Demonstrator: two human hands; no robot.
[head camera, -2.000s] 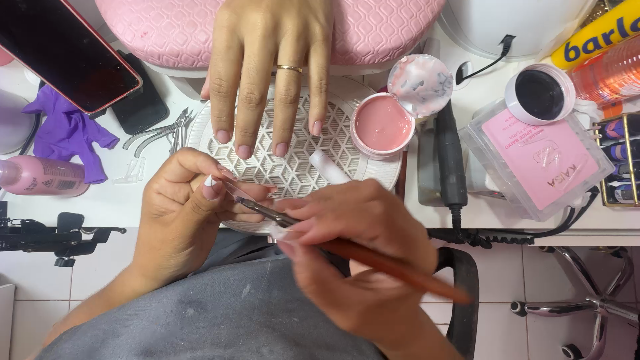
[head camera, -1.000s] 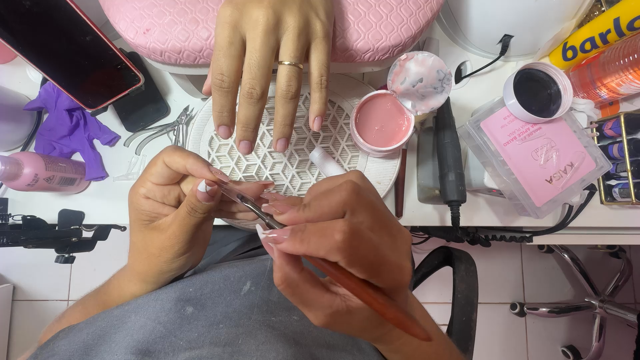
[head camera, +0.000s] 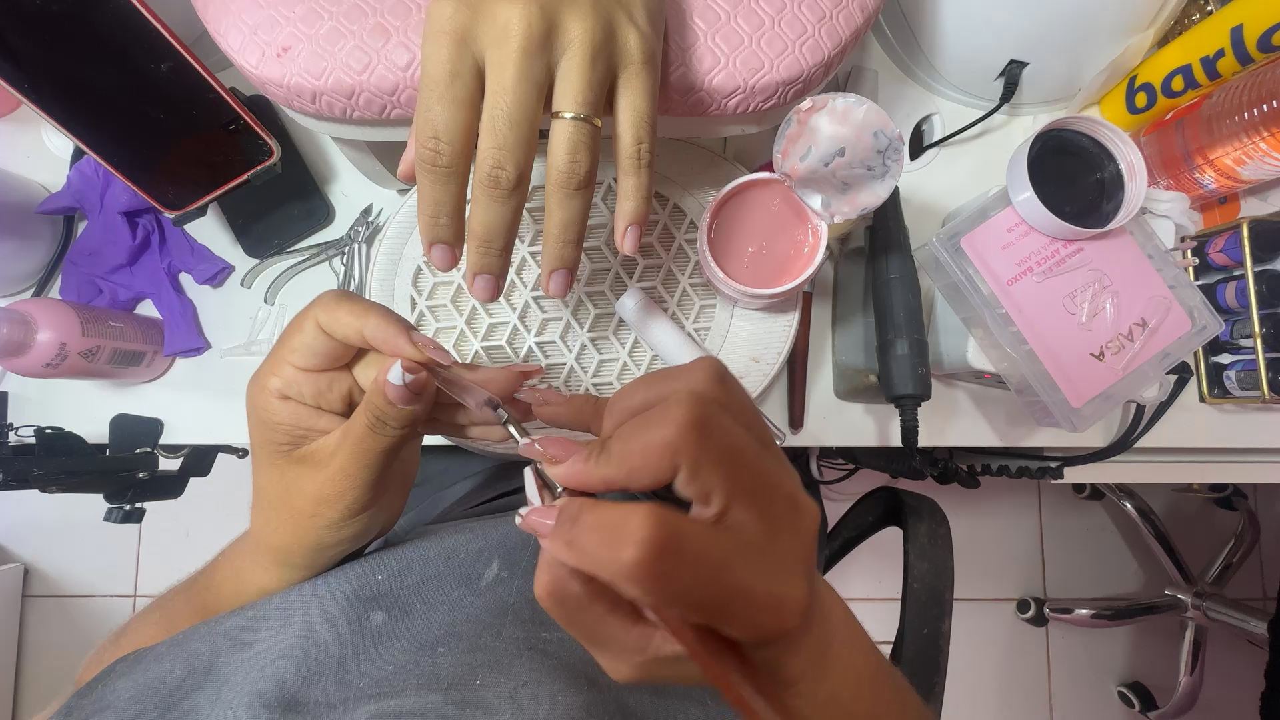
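Observation:
Between thumb and index finger, my left hand (head camera: 350, 420) holds a clear nail form (head camera: 463, 386). My right hand (head camera: 670, 510) grips a brush (head camera: 700, 645) with a reddish-brown handle, its tip touching the form's right end. Beyond them another person's hand (head camera: 530, 150) lies palm down, fingers spread, with a gold ring. Its wrist side rests over a pink padded armrest (head camera: 760, 50), its fingertips over a round white lattice mat (head camera: 550, 340). An open jar of pink gel (head camera: 764, 240) stands at the mat's right edge, beside a whitish tube (head camera: 660, 328).
Nail nippers (head camera: 320, 250), a purple glove (head camera: 130, 250), a pink bottle (head camera: 85, 340) and a phone (head camera: 130, 90) are at left. At right are a black nail drill handpiece (head camera: 898, 300), a clear case with a pink label (head camera: 1075, 300), a dark jar (head camera: 1076, 178) and cables.
My right hand and the brush have shifted slightly, and the handle now points more steeply toward me. My left hand keeps its pinch on the clear form. The other person's hand stays nearly in place.

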